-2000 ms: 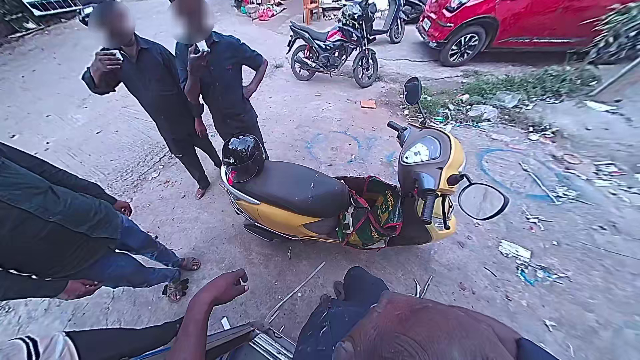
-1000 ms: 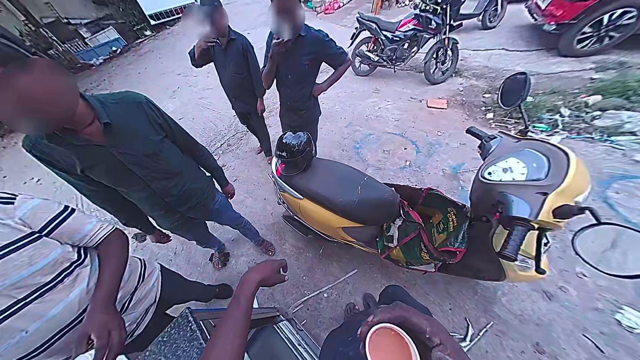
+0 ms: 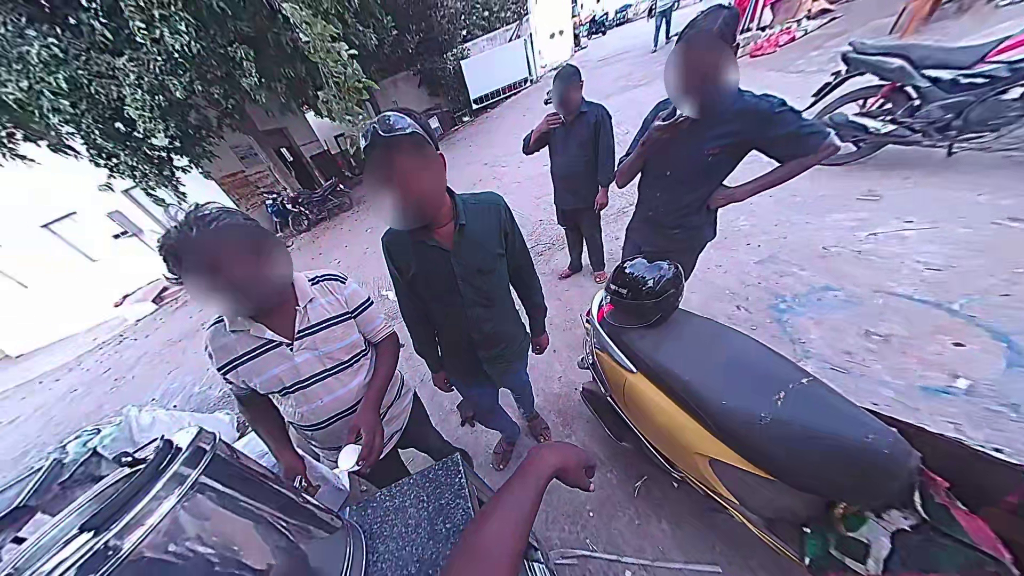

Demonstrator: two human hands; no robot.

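Observation:
My left hand [image 3: 566, 466] reaches out at the lower middle, its fingers curled down and no object visible in them. Just left of my forearm is a dark speckled stone slab [image 3: 420, 512]. At the lower left stands a large shiny metal vessel [image 3: 200, 512]. Beyond the slab, a person in a striped shirt [image 3: 300, 352] holds a small white cup [image 3: 349, 458]. To the right of my hand, a yellow scooter has a long dark seat [image 3: 760, 392] with a black helmet [image 3: 644, 292] on its rear. My right hand is out of view.
A person in a dark green shirt [image 3: 468, 280] stands beyond my left hand. Two people in dark clothes [image 3: 582, 152] [image 3: 708, 160] stand behind the scooter, hands near their mouths. A parked motorcycle [image 3: 928, 96] is at the upper right. A stick [image 3: 636, 560] lies on the ground.
The view has swung left. My right hand, with a terracotta-coloured cup by it one second ago, has left the view. My left hand stays held out over the ground.

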